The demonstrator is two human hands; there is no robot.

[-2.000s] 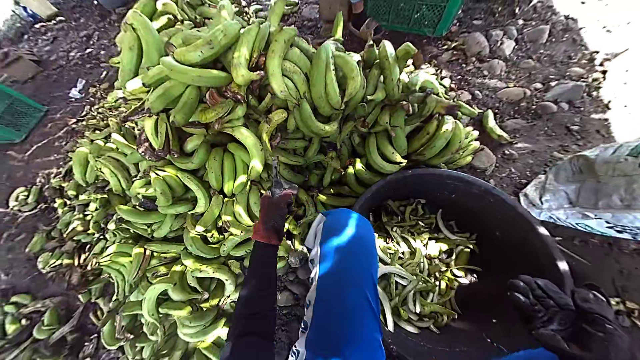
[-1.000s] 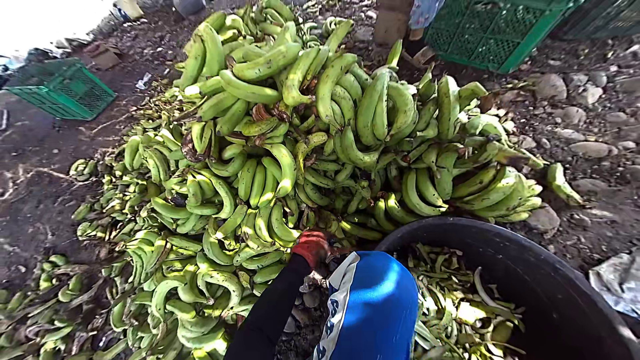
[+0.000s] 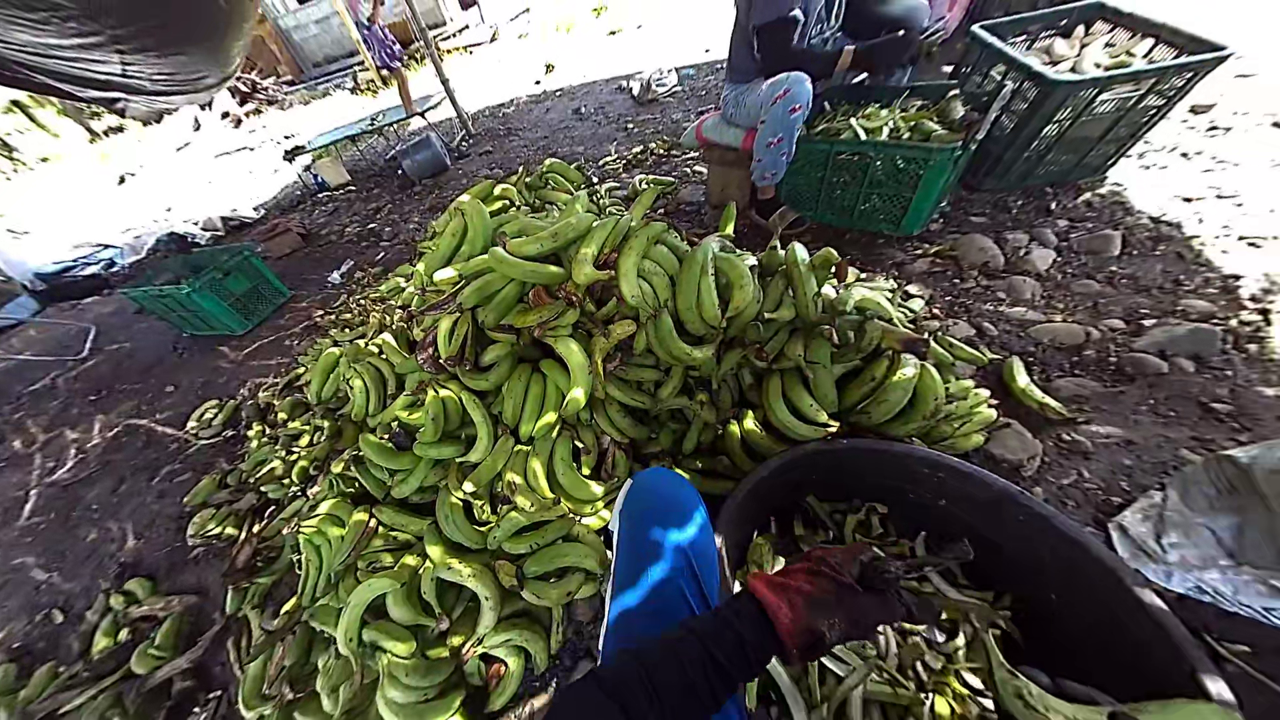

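My left hand (image 3: 835,600), in a red and dark glove with a black sleeve, is over the black tub (image 3: 900,465), above green peels and pale strips (image 3: 880,680). Its fingers are dark against the peels, so I cannot tell whether they hold anything. A green banana or plantain (image 3: 1035,695) lies at the tub's lower right, partly cut off by the frame. My right hand is not in view. A large heap of green bananas or plantains (image 3: 560,370) spreads left of and beyond the tub, past my blue-clad knee (image 3: 665,560).
A seated person (image 3: 780,90) is beyond the heap, beside a green crate (image 3: 870,185) of peels and a dark green crate (image 3: 1090,120) of pale peeled fruit. Another green crate (image 3: 210,290) stands left. Stones (image 3: 1060,333) and a silvery sheet (image 3: 1210,530) lie right.
My left hand has moved from the heap's near edge to over the tub. My right hand, gloved at the tub's right rim two seconds ago, is out of view. The view has tilted up.
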